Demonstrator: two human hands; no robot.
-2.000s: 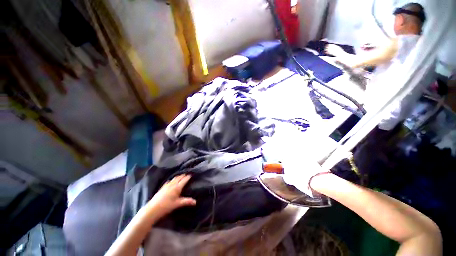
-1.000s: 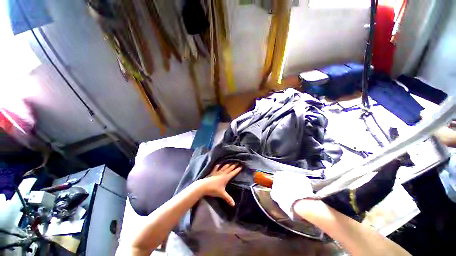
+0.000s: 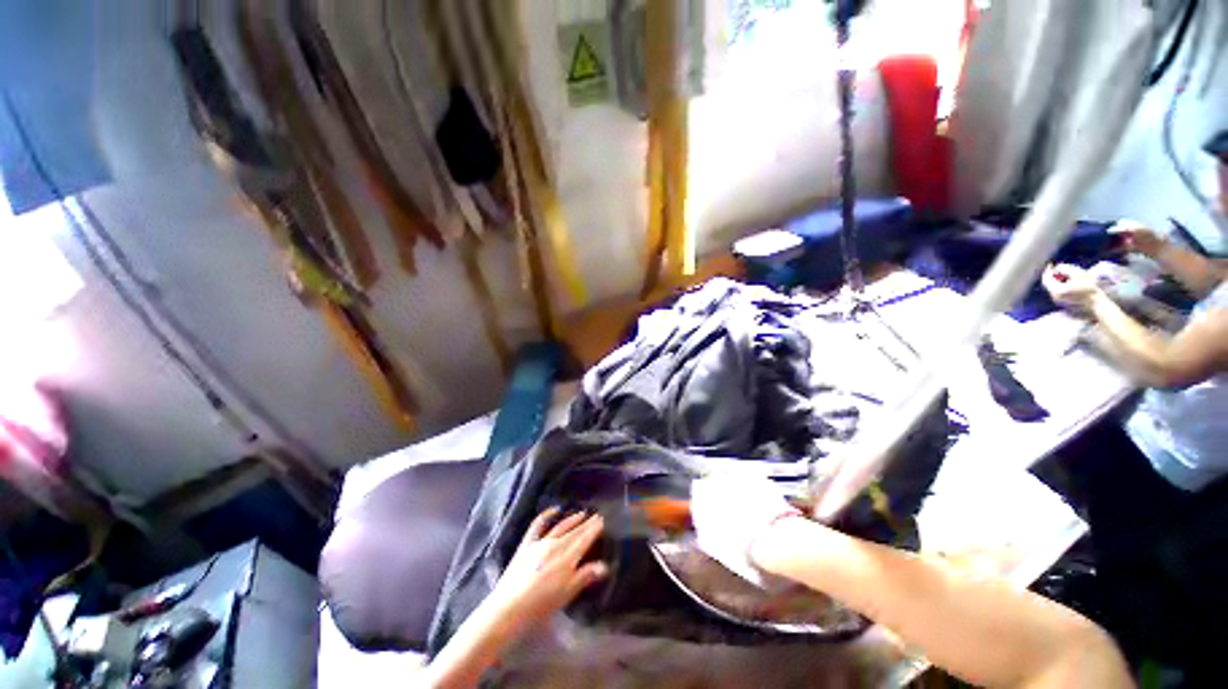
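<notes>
My right hand [image 3: 741,518], in a white glove, is closed on the orange handle of a steam iron [image 3: 734,592]. The iron rests on or just over the dark grey garment [image 3: 471,565]; its sole is hidden. My bare left hand [image 3: 555,559] lies on the garment, left of the iron, with fingers spread. The garment lies over a padded form [image 3: 391,555], whose rounded end shows at the left. A crumpled dark grey garment pile [image 3: 707,370] lies behind.
A thick whitish hose [image 3: 997,289] slants down to the iron. A black cable [image 3: 847,162] hangs over the white table [image 3: 896,323]. A person in a white sleeveless top [image 3: 1185,404] works at the right. A grey cabinet [image 3: 256,619] stands at lower left; strips hang on the wall.
The view has swung around. My right hand has moved the iron left along the garment, closer to my left hand. My left hand stays on the cloth, its fingers more bent than before.
</notes>
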